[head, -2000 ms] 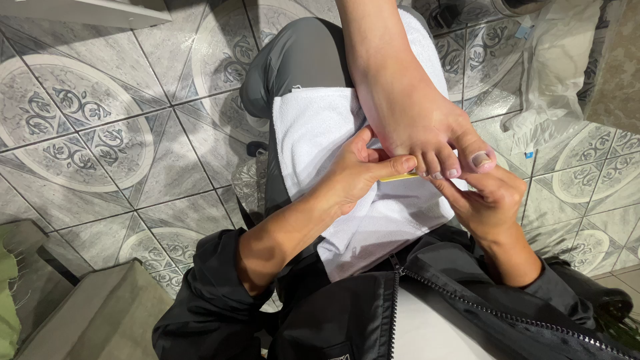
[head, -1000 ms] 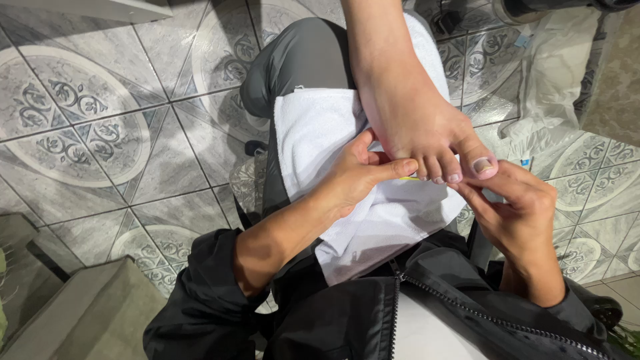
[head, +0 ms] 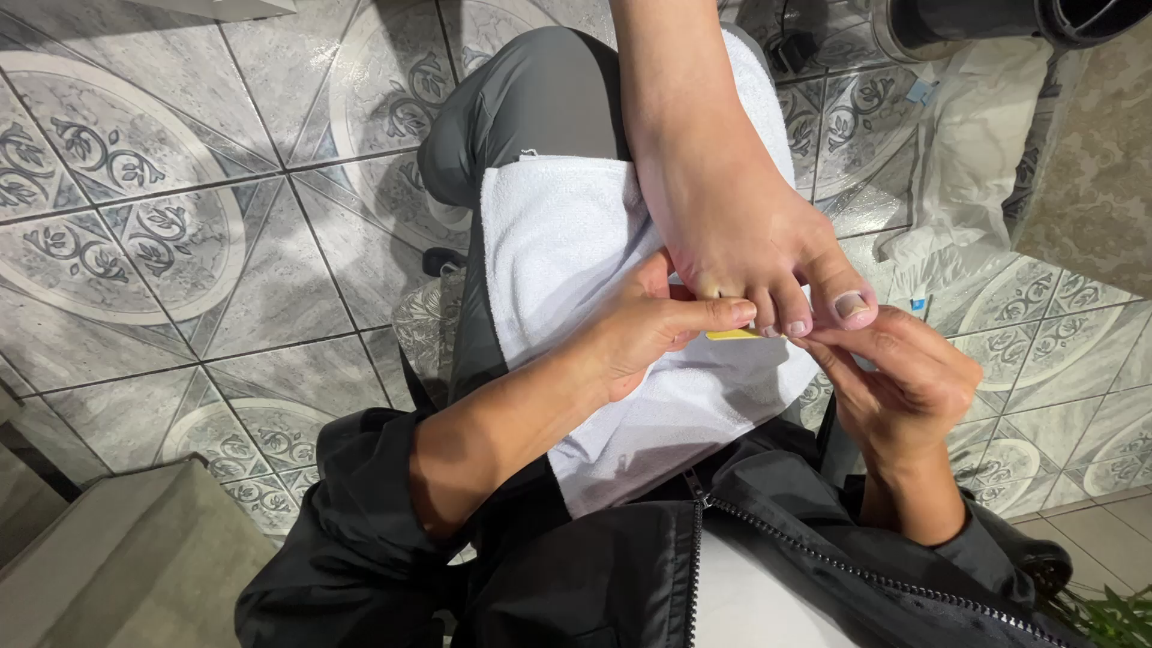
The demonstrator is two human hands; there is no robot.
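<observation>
Another person's bare foot (head: 738, 216) comes down from the top of the head view, over a white towel (head: 576, 234) spread on my lap. With thumb on top and fingers beneath, my left hand (head: 643, 328) grips the smaller toes at the foot's outer side. My right hand (head: 900, 369) is at the big-toe side, its thumb and fingers pinched under the toes. A thin yellow strip, perhaps a nail file (head: 733, 334), shows just below the toes between my hands. Its right end is hidden, and I cannot tell surely which hand holds it.
Patterned grey tiles (head: 297, 171) cover the floor. A crumpled whitish plastic sheet (head: 976, 144) lies at the right, beside a brown patterned surface (head: 1098, 171). A dark cylindrical object (head: 972, 27) is at the top right. A grey box-like piece (head: 135, 558) stands at the lower left.
My right hand first moved outward to the right of the big toe, then back in a little toward the toes. Less of the yellow strip shows than two seconds ago. My left hand keeps its hold.
</observation>
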